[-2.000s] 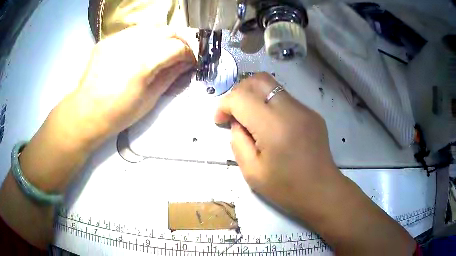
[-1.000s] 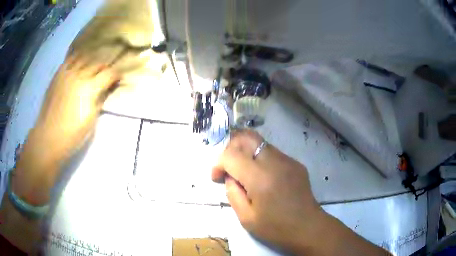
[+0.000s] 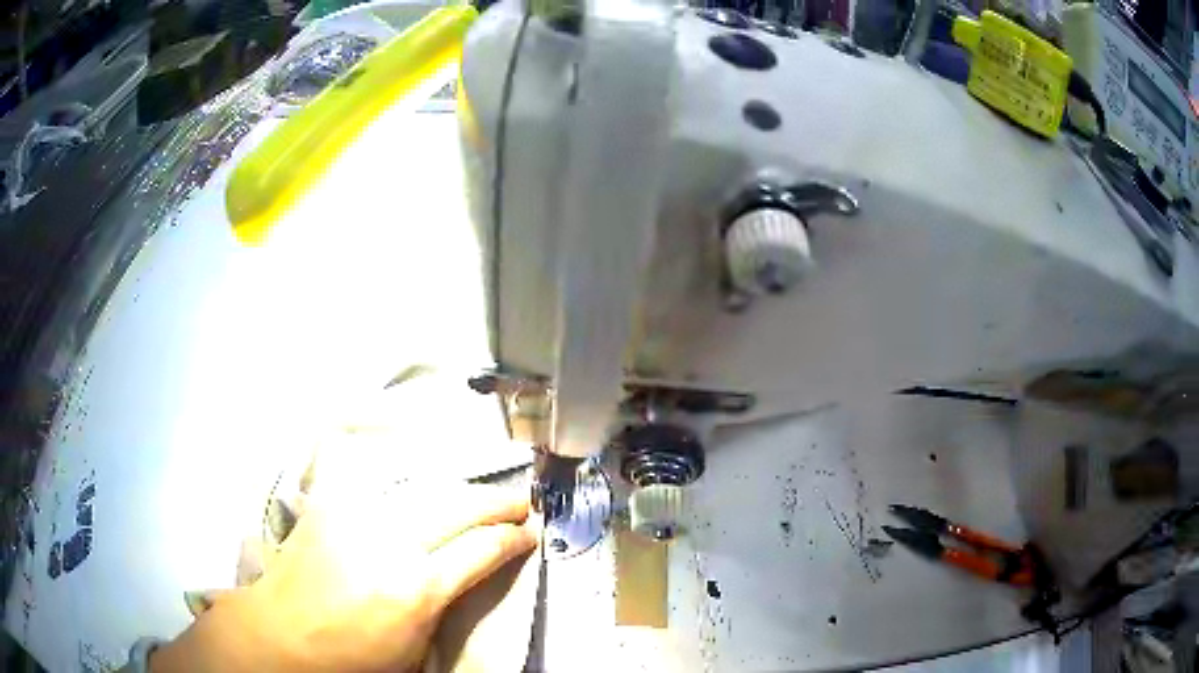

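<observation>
My left hand [image 3: 355, 565] lies at the lower left, its fingertips close together at the left side of the presser foot [image 3: 552, 493]. It holds down a cloth piece [image 3: 493, 631], brownish with a dark edge, which runs from the foot to the bottom of the picture. Pale cloth behind the hand is mostly lost in glare. The round metal needle plate [image 3: 579, 526] shows right of the foot. My right hand is not in view.
The white machine head [image 3: 842, 302] fills the upper right, with a white ribbed tension knob [image 3: 767, 250]. A long yellow piece [image 3: 342, 125] is at upper left. Orange-handled snips [image 3: 966, 546] lie right. A tan tape guide [image 3: 643, 579] is right of the foot.
The view has shifted upward over the machine head. My left hand has come back to the foot from the far left. My right hand has left the picture. Snips and tape guide now show.
</observation>
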